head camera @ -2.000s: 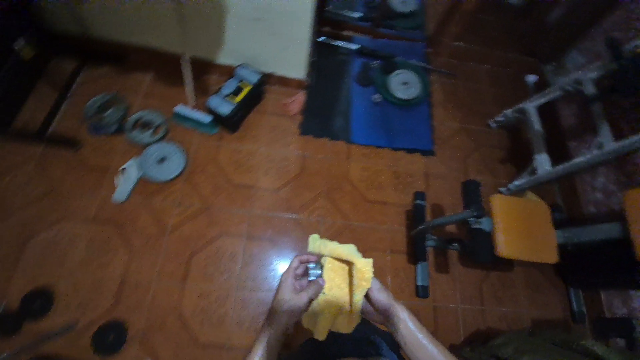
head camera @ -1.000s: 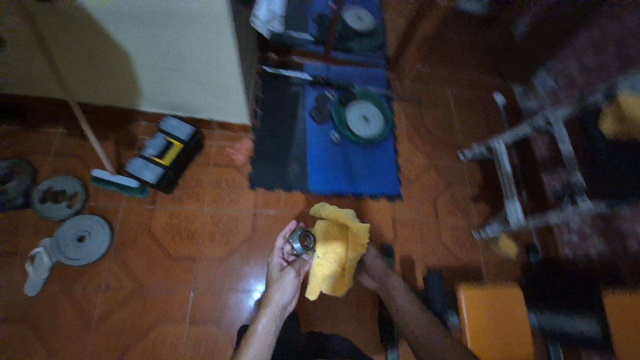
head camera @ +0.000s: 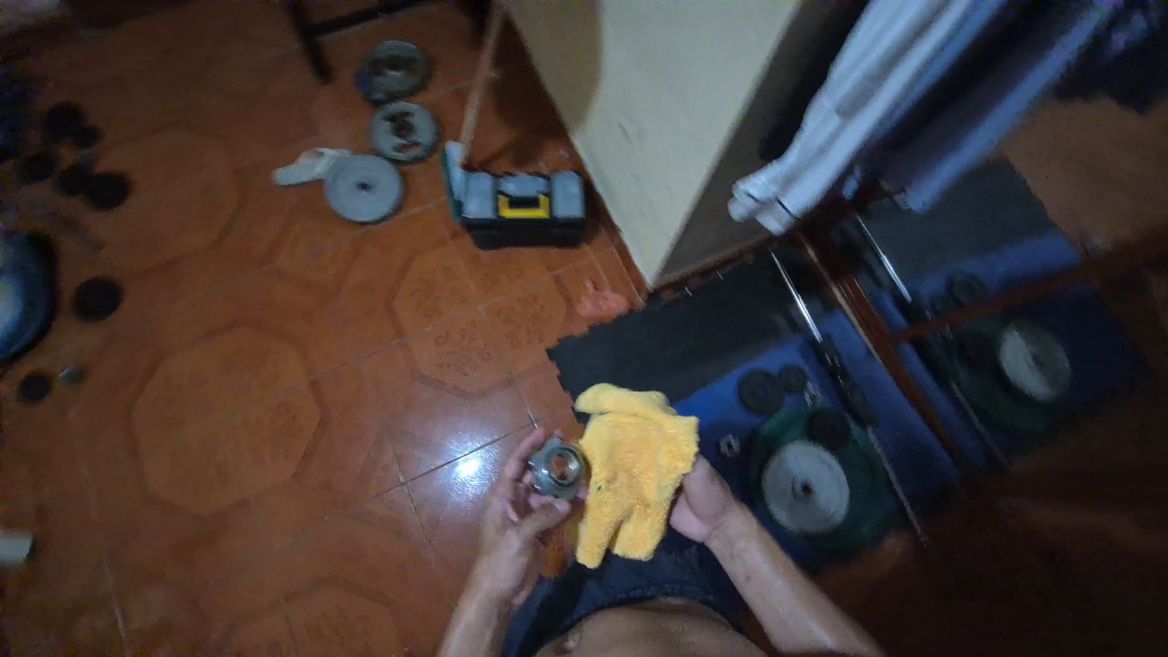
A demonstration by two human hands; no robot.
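Note:
Between its thumb and fingers, my left hand (head camera: pixel 522 502) grips a round metal collar (head camera: pixel 557 469), with its central hole facing up. Draped from my right hand (head camera: pixel 704 504) is a yellow cloth (head camera: pixel 637 470), its left edge right beside the collar. The cloth hides part of my right fingers. Both hands are in front of my body, above the tiled floor and the corner of the dark mat.
Black and blue mats (head camera: pixel 671 342) bear a barbell bar (head camera: pixel 812 315) and weight plates (head camera: pixel 805 487). A toolbox (head camera: pixel 523 208), a broom (head camera: pixel 454 178) and grey plates (head camera: pixel 364 188) lie farther off. Dark small plates (head camera: pixel 97 299) are at left. Light cloth (head camera: pixel 849 119) hangs at upper right.
The view has swung and turned, so the toolbox and mats sit elsewhere in it. The metal collar remains in my left hand and the yellow cloth in my right.

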